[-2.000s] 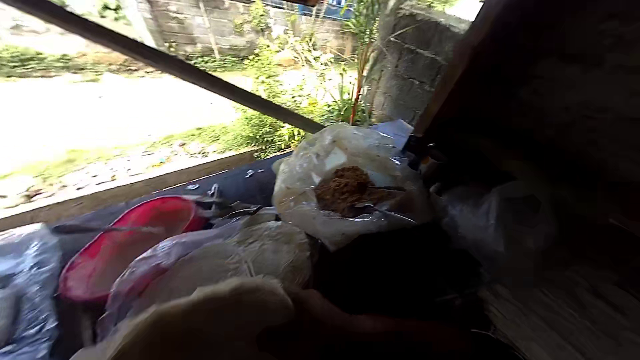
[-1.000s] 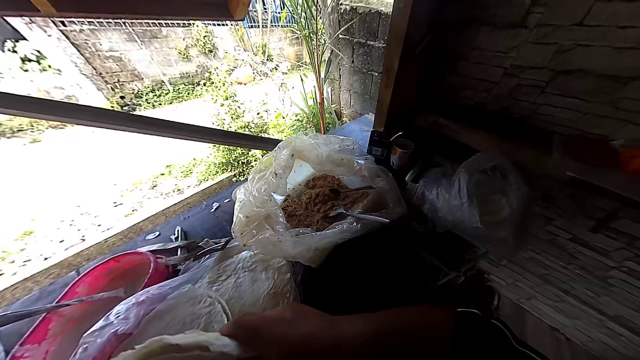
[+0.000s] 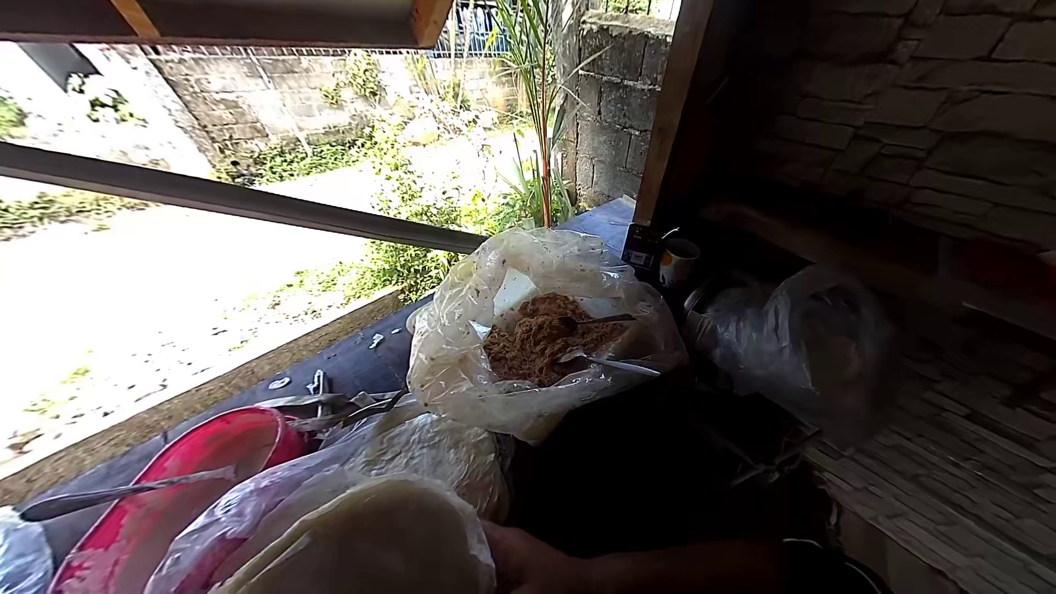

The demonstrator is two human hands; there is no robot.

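My right hand (image 3: 528, 558) reaches in from the lower right, in shadow, its fingers at the edge of a pale round wrapper sheet (image 3: 388, 536) at the bottom. My left hand is out of view. Under and behind the sheet lies a clear plastic bag (image 3: 437, 450) with more pale sheets. Farther off, an open plastic bag (image 3: 462, 363) holds brown shredded filling (image 3: 549, 338) with two spoons in it; the handle of one spoon (image 3: 615, 363) points right. At the left stands a red plastic basin (image 3: 276, 433), smeared with whitish matter, with a utensil (image 3: 124, 488) across it.
A mug (image 3: 678, 262) stands beside a small dark box (image 3: 641, 246) behind the filling bag. Another clear bag (image 3: 813, 346) is at the right. A wooden ledge (image 3: 289, 355) edges the blue table cover (image 3: 355, 359), and a dark bar (image 3: 247, 202) crosses the opening.
The pale sheet at the bottom, low and mostly out of frame a second ago, now stands higher and shows a broad round face. My right hand remains beside it.
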